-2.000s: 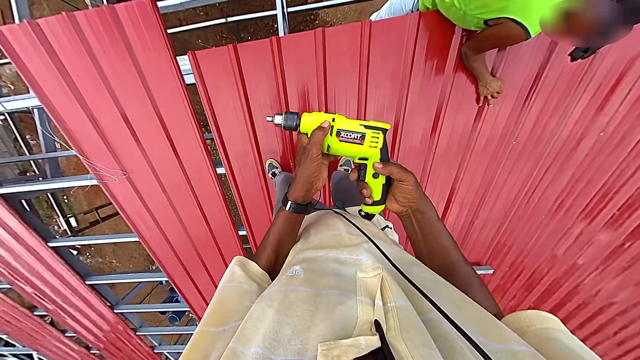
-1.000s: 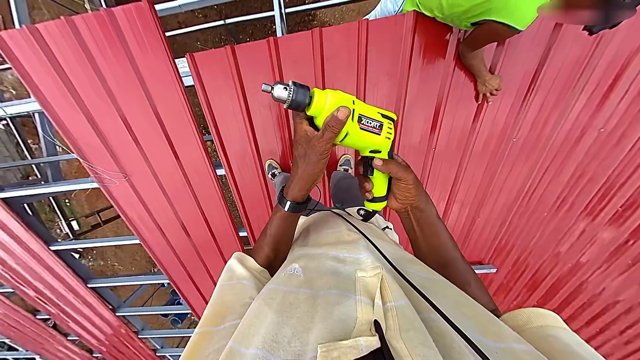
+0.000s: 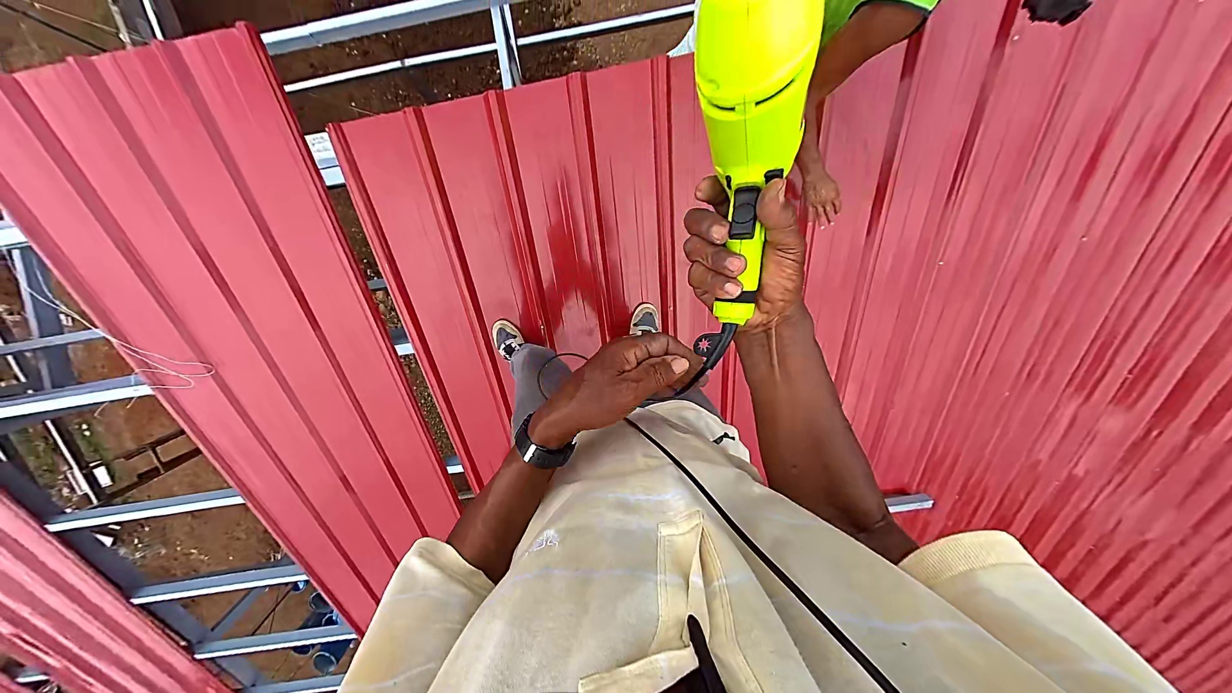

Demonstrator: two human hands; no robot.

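Observation:
A yellow-green corded power drill [image 3: 756, 96] is held up by its handle in my right hand [image 3: 760, 255], its rear and trigger side facing me and its top cut off by the frame's upper edge. The chuck is out of sight. Below the handle, my left hand [image 3: 630, 380] has its fingertips at the black power cord [image 3: 714, 356], close to a small round black tag with a red mark. Whether those fingers grip the cord or the tag is hard to tell. From there the cord runs down across my light shirt.
Ribbed red metal roofing sheets [image 3: 577, 192] lie under my shoes [image 3: 507, 337]. Gaps at the left expose grey metal beams [image 3: 192, 505] over the ground far below. A co-worker's hand [image 3: 821, 195] rests on the sheet beyond the drill. A loose thin wire [image 3: 173, 371] lies at the left.
The drill has turned from lying sideways to pointing away and up, held by my right hand alone. My left hand has left its body and moved down to the cord.

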